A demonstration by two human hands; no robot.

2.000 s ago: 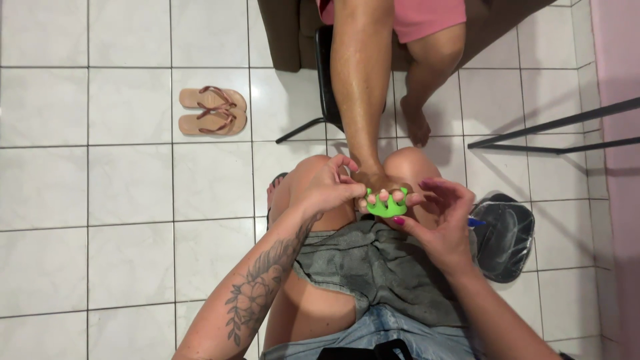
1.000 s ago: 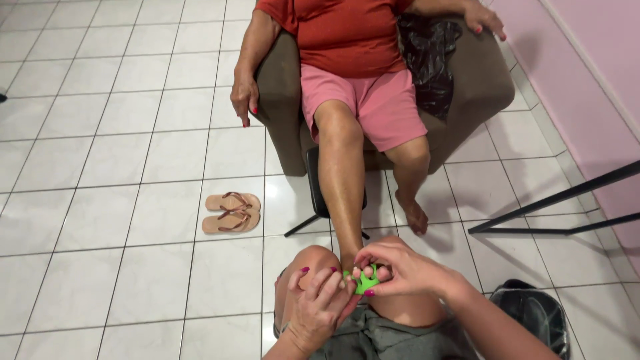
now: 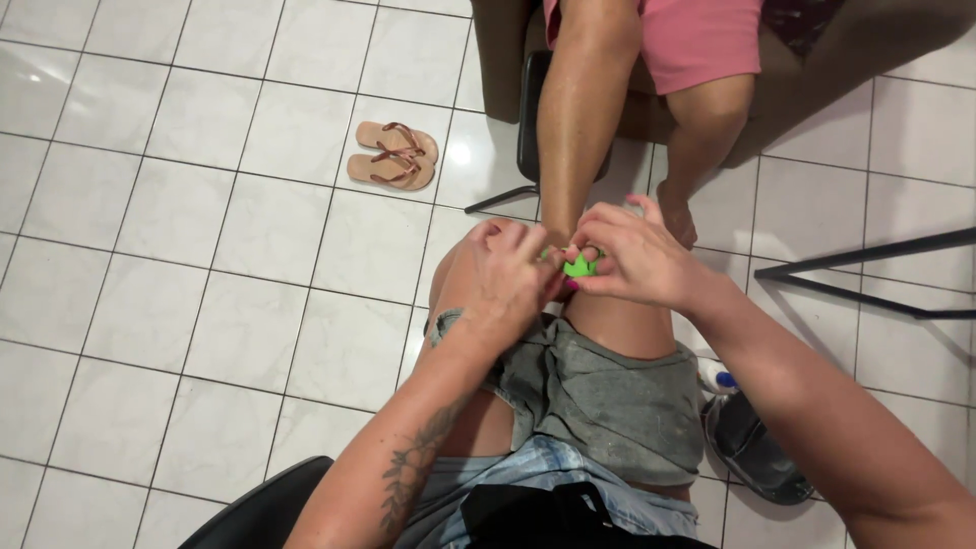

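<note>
A bright green toe separator (image 3: 581, 266) sits among the toes of another person's foot, which rests at my lap. My right hand (image 3: 629, 255) has its thumb and fingers around the separator's right side. At the left side of the same toes is my left hand (image 3: 515, 271), fingers bent; whether it pinches the separator or a toe cannot be told. The other person's outstretched leg (image 3: 576, 122) reaches down from the top. A grey cloth (image 3: 602, 396) covers part of my lap.
Tan flip-flops (image 3: 393, 156) lie on the tiled floor. A black stool (image 3: 531, 114) stands under the outstretched leg, before a brown armchair (image 3: 503, 61). Black metal legs (image 3: 877, 252) stand at the right. Beside my lap are a dark container (image 3: 755, 450) and a white bottle with a blue part (image 3: 715, 376).
The view tilted up to the seated person, then back down. Compared with two seconds ago, my right hand is closer around the green separator and covers more of it.
</note>
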